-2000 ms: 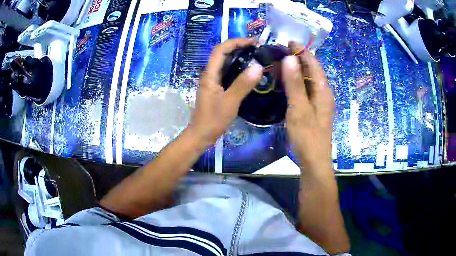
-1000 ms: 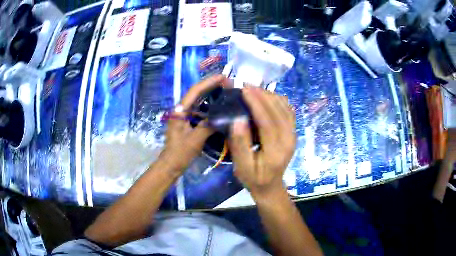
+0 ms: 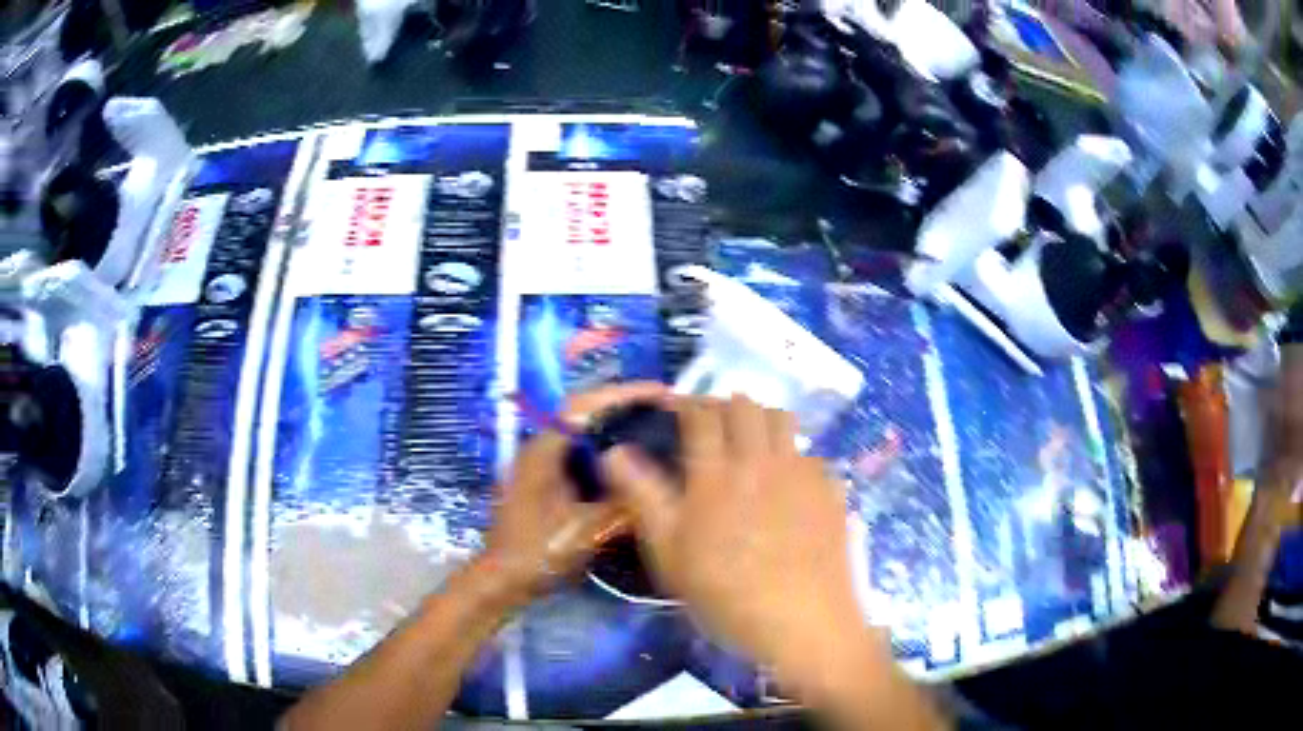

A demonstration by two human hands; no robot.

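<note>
A small black round part is held between my two hands. My left hand grips its left side, with red and blue wire strands showing beside the fingers. My right hand covers its right side, fingers over the top. Below the hands, a white housing shows only part of its rim and dark interior. Its white bracket lies behind the hands. Blur hides the fingertips and what they touch.
Printed blue carton sheets cover the table. White-and-black units stand at the left and right edges. Several black parts lie at the back right. Another person's arm is at the far right, near an orange item.
The view has tilted up, showing more of the table's back. My right hand has turned and now lies more over the black part. The loose wire end below the hands no longer shows.
</note>
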